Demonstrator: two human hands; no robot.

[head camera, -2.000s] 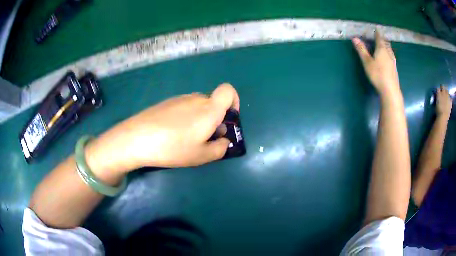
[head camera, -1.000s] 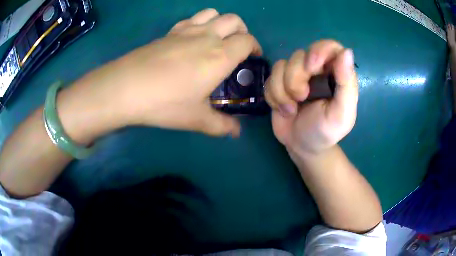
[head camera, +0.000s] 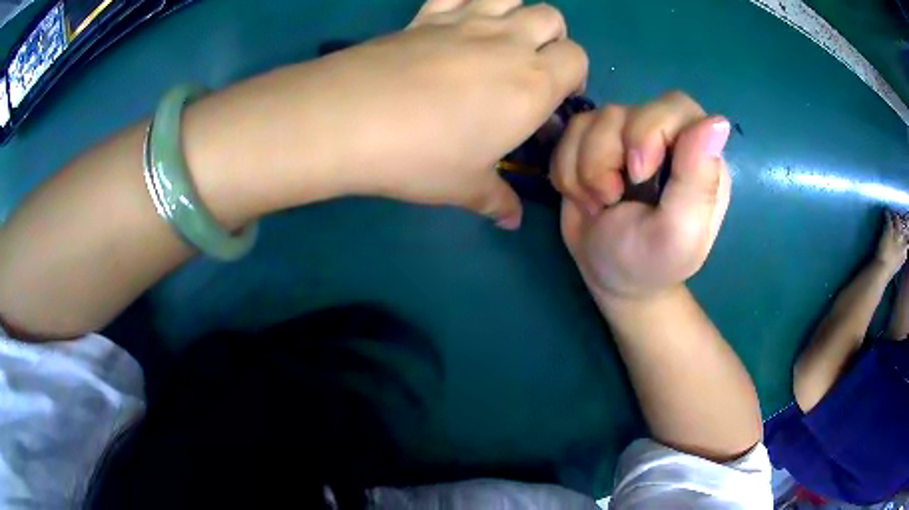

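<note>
My left hand [head camera: 449,110], with a green bangle on its wrist, is over a black half-assembled handset [head camera: 533,169] and holds it on the green bench. A short piece of its yellow-orange flex strip shows between thumb and fingers. Most of the handset is hidden under the hand. My right hand [head camera: 638,189] is curled beside the handset's right end, closed around the dark handle of a small tool [head camera: 648,185]. The tool's tip is hidden.
Waiting black handsets [head camera: 60,50] lie at the upper left, cut by the picture's edge. A worn whitish rail [head camera: 832,40] curves at the upper right. A co-worker's forearm [head camera: 847,324] and dark blue clothing [head camera: 852,428] are at the right. The green bench [head camera: 478,329] shows glare at right.
My right hand has come from the rail to the handset and now grips the tool. My left hand has turned the handset inner side up. The view has shifted, moving the waiting handsets towards the upper left.
</note>
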